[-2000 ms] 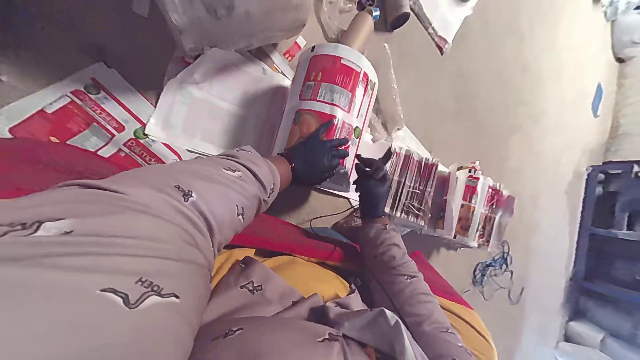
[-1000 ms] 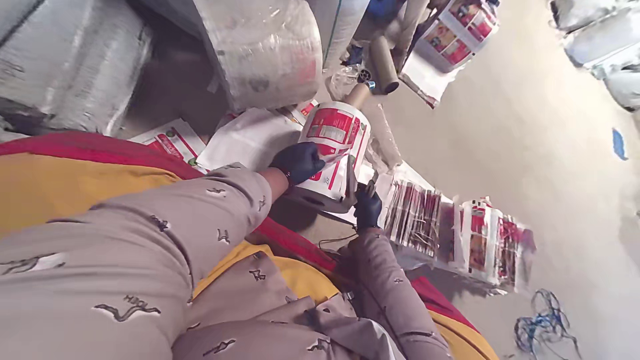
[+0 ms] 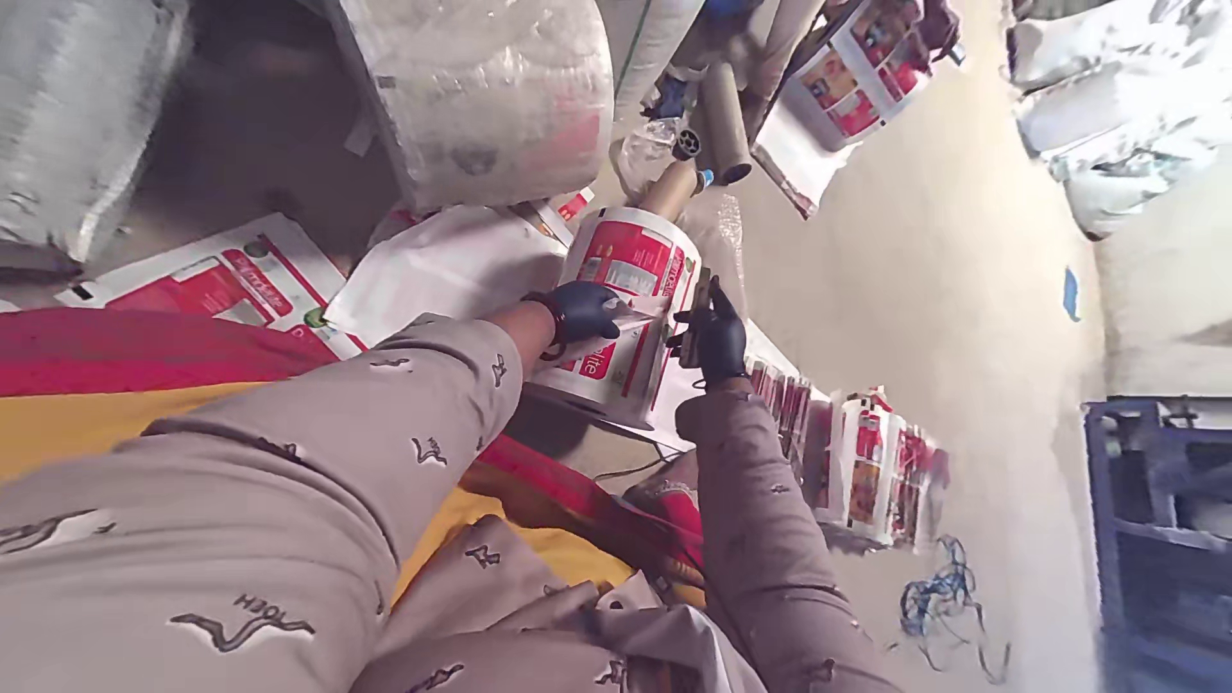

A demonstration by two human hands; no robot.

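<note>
A roll of red and white printed packaging film (image 3: 640,255) with a cardboard core (image 3: 669,190) lies in front of me. My left hand (image 3: 582,313), in a dark glove, is on its left side, pinching a loose flap of the film (image 3: 635,313). Just right of the roll is my right hand (image 3: 717,337), also dark-gloved, its fingers around a narrow dark object (image 3: 695,318) whose kind I cannot tell. Both palms are hidden.
Printed sheets (image 3: 241,279) and a white sheet (image 3: 443,260) lie left. Large wrapped rolls (image 3: 491,106) stand behind, near a cardboard tube (image 3: 724,125). Stacked printed film (image 3: 866,472) and tangled blue string (image 3: 938,602) are at right, with a blue metal frame (image 3: 1126,539) beyond.
My left hand lay spread on the roll two seconds ago; it now pinches a raised flap of film. The view has shifted, showing more of the wrapped rolls.
</note>
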